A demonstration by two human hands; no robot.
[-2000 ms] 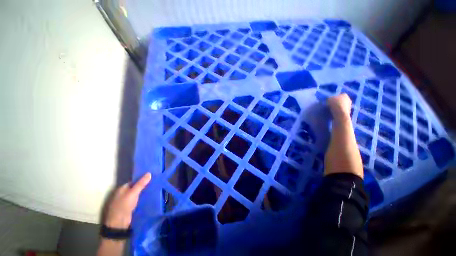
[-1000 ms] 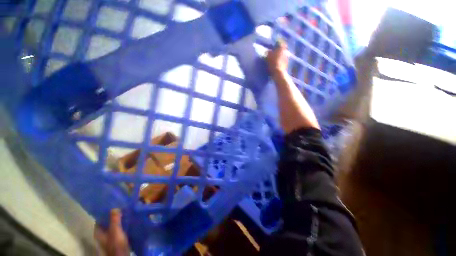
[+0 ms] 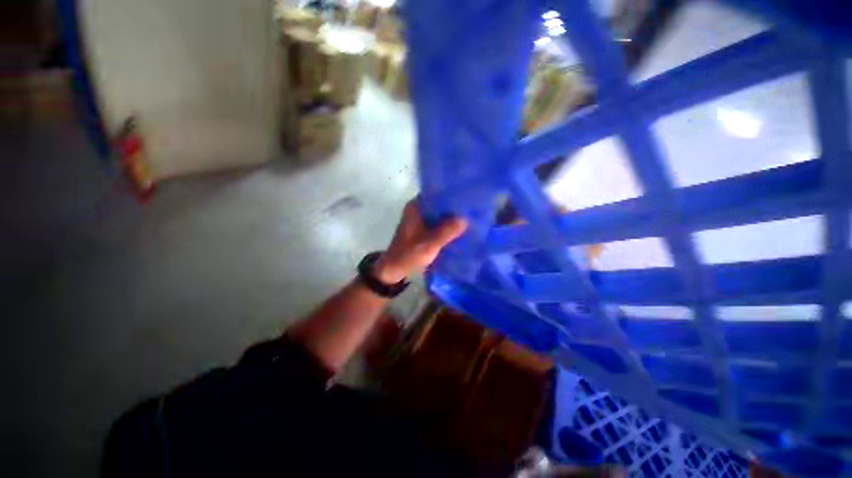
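Note:
A large blue plastic pallet (image 3: 645, 201) is raised and tilted close in front of me, filling the right half of the view. My left hand (image 3: 425, 238), with a black band on the wrist, grips its left edge. The pallet's right side runs out of the picture. My right hand cannot be made out. A small skin-coloured patch shows at the bottom right edge, too little to tell. The view is blurred.
Brown cartons (image 3: 467, 383) stand low beneath the pallet, beside another blue grid pallet (image 3: 626, 425). A red fire extinguisher (image 3: 135, 163) stands by a pale wall (image 3: 187, 84) at left. Stacked cartons (image 3: 313, 93) are at the back. Grey floor (image 3: 252, 233) lies left.
The view has swung round, and the pallet has moved to the right side of the picture. The left hand still grips its edge. The right hand and arm have gone from clear view.

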